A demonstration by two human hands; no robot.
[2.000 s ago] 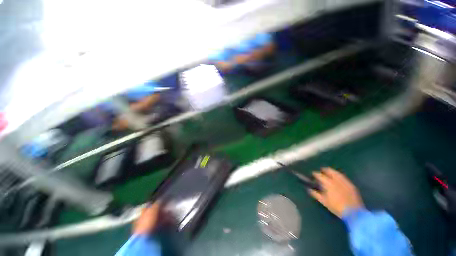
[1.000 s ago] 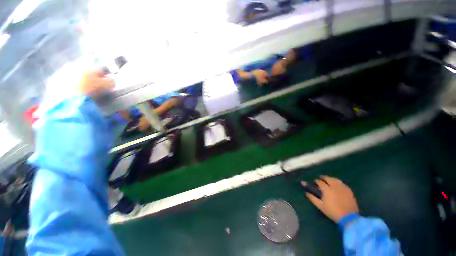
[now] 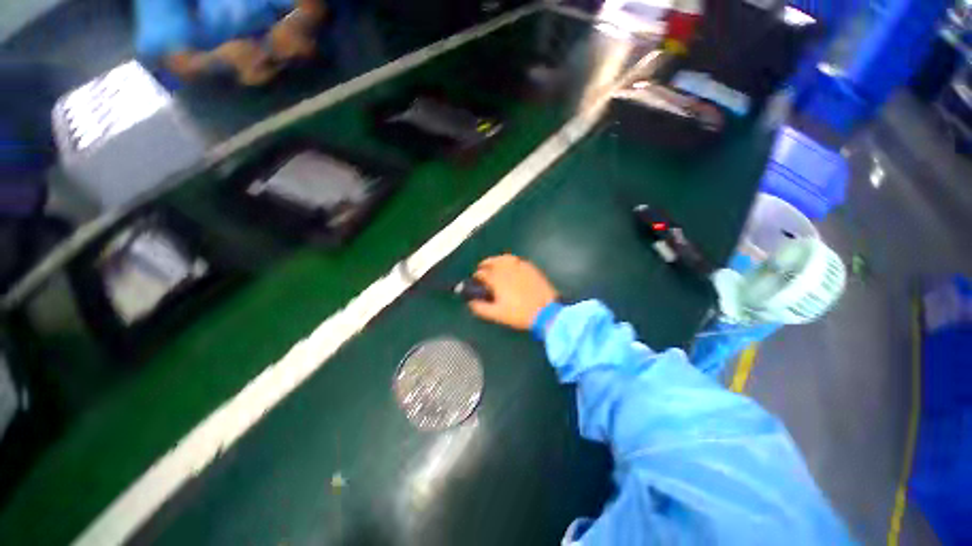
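Note:
My right hand [image 3: 514, 291] rests over the dark green bench [image 3: 554, 427], closed around a small black handheld tool [image 3: 470, 289] whose front end points left toward the white edge rail. The round silver speckled screw dish [image 3: 438, 384] lies on the bench below and left of my right hand. My left hand is not in the picture.
The green conveyor [image 3: 245, 299] lies beyond the white rail [image 3: 288, 368] and bears several black trays [image 3: 250, 187] with devices. A black corded device [image 3: 671, 237] with a red light lies right. A pale green fan [image 3: 794, 283], blue bins [image 3: 805, 171] and another person's hands [image 3: 250, 59] show.
The view has swung right. My left hand, earlier at a black tray and then raised at the upper left, has left the picture. My right hand still holds the small black tool.

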